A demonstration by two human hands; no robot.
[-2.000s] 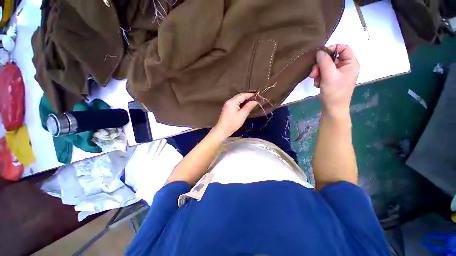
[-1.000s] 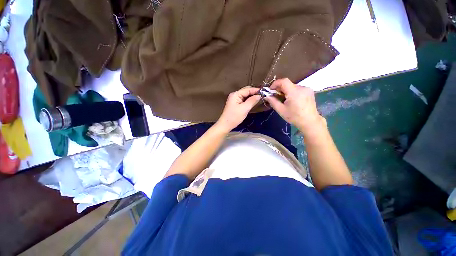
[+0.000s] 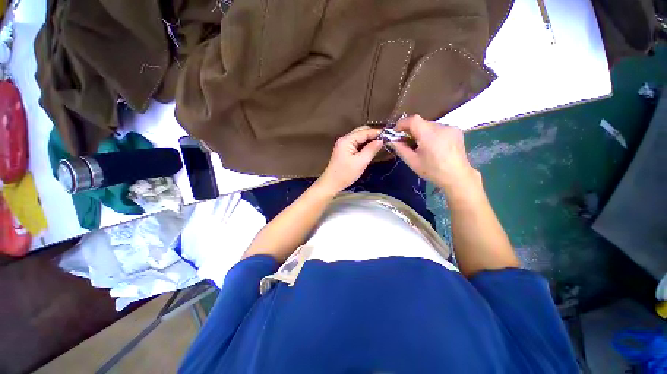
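Observation:
A brown coat lies over the white table and its near edge, with pale dashed stitching around a narrow pocket shape and along a curved edge. My left hand pinches the coat's near edge. My right hand is shut on a small silvery tool, apparently thread snips, with its tip against the cloth by the left fingertips. Fine pale loose threads show around the fingertips. The tool's handle is mostly hidden in the right hand.
A black flask lies on green cloth at left, beside a smartphone and an off-white bundle. Crumpled plastic hangs at the near left edge. More brown coats lie at back left. A thin strip lies at right.
My right hand has come from the coat's right edge to beside my left hand, with the silvery tool now showing. The curved dashed edge lies flatter. Little differs from one second ago.

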